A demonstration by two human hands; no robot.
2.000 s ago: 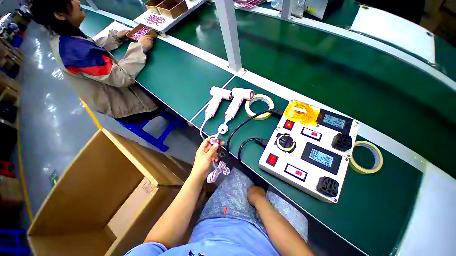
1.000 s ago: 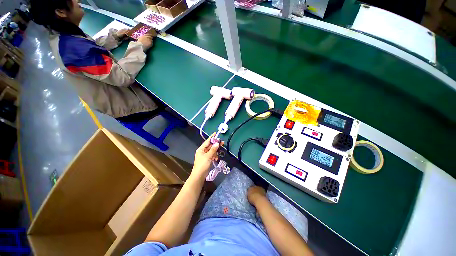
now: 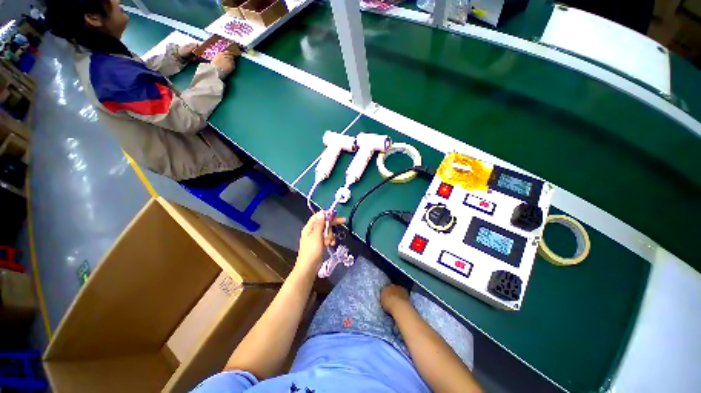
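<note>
Two pale pink hair dryers (image 3: 329, 163) (image 3: 361, 165) lie side by side on the green bench, handles towards me. Their cords run over the bench's near edge to my left hand (image 3: 317, 235). My left hand is closed on the pale pink power cord (image 3: 331, 216), and a bundled part of cord hangs below the fingers. My right hand (image 3: 393, 296) rests at my lap, its fingers hidden, so its grip cannot be told. The white power tester (image 3: 475, 207), with two lit displays, stands right of the dryers.
Masking tape rolls (image 3: 400, 178) (image 3: 585, 247) lie either side of the tester; a shiny yellow item (image 3: 463, 172) is on it. Black leads (image 3: 370, 222) loop from its left side. An open cardboard carton (image 3: 138, 284) stands at left. A person (image 3: 146, 107) handles a small box further along.
My left hand's fingers have shifted slightly on the cord, and the hanging bundle has swung a little. The dryers and the tester have not moved.
</note>
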